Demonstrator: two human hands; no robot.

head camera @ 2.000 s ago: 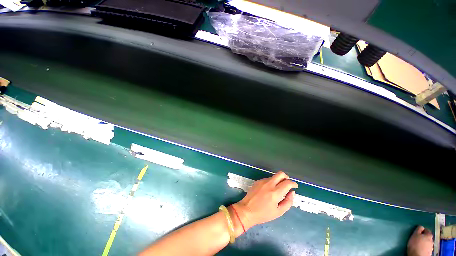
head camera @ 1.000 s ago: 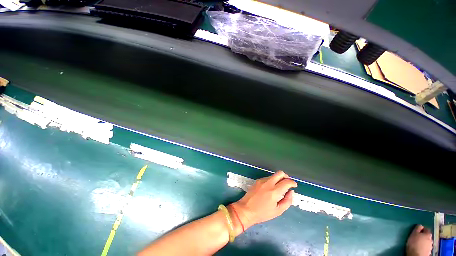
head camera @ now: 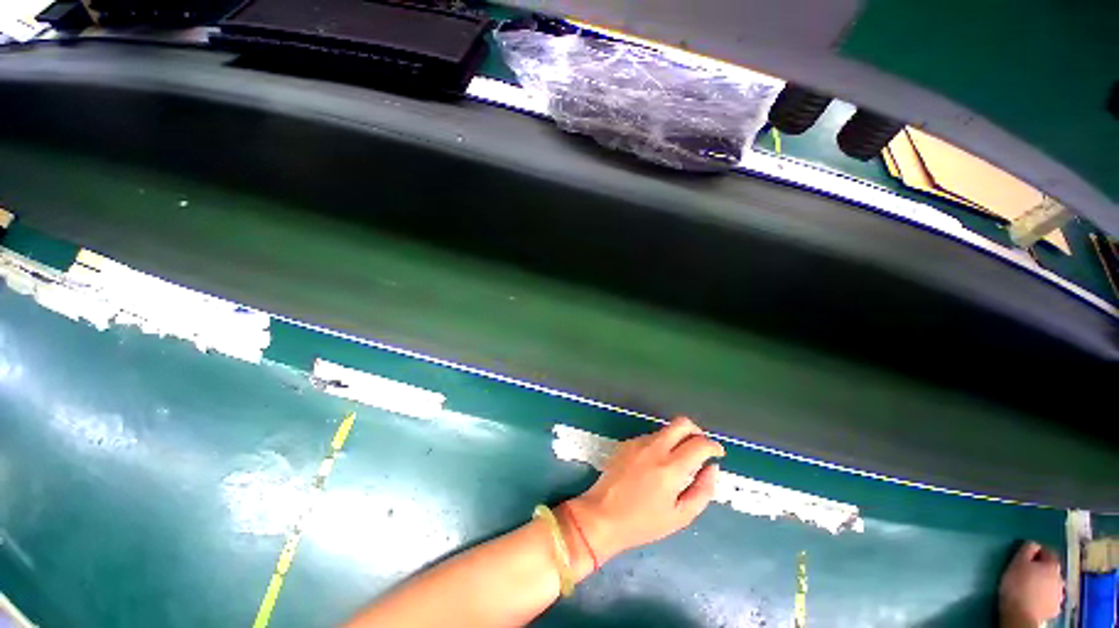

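Note:
My left hand, with a yellow bracelet and a red string at the wrist, rests on the bench's far edge beside the conveyor belt. Its fingers are curled in and nothing shows in it. My right hand is small at the lower right, cut off by the bottom edge, curled like a fist on the green bench. Nothing shows in it, but its inner side is hidden.
Torn white tape and yellow lines mark the bench. A blue object sits at the right edge. Across the belt are a black tray, a plastic-wrapped bundle and tan cardboard sheets.
The view has shifted slightly, so things across the belt appear a little further left. Small specks on the belt have moved right. Both hands keep nearly the same pose.

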